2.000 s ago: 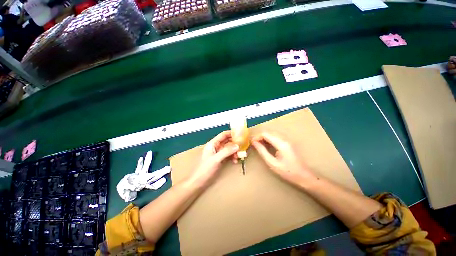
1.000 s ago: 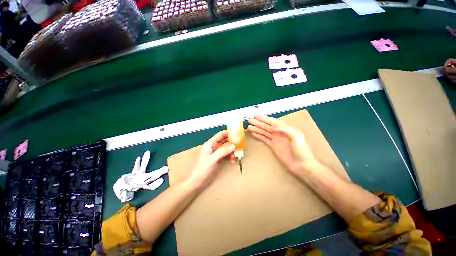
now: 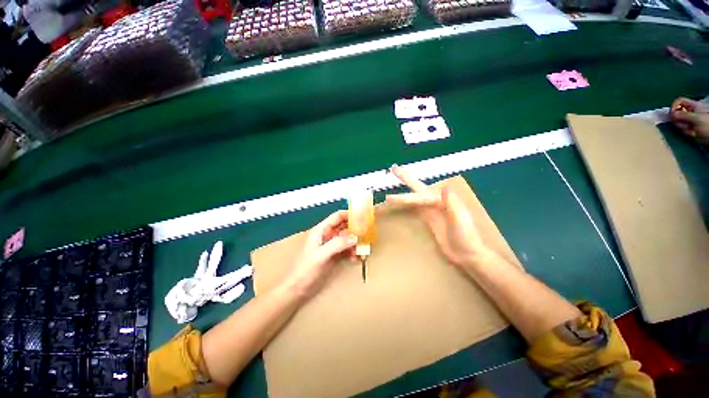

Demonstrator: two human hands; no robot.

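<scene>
My left hand, bare, holds the glue bottle upside down above the cardboard sheet. The bottle is translucent with amber-orange liquid, a white neck and a thin dark needle pointing down. My right hand, bare, is to the right of the bottle with its fingers apart and holds nothing. Two pale pink-and-white cover plates lie close together on the green conveyor belt, beyond the pale rail.
A crumpled white glove lies left of the cardboard. A black blister tray is at the left edge. Another cardboard sheet and a person's hand are at the right. Pink plates lie on the belt; filled trays stand across it.
My right hand has moved away from the bottle and its fingers have spread. The paired cover plates have shifted left along the belt. My left hand still holds the bottle.
</scene>
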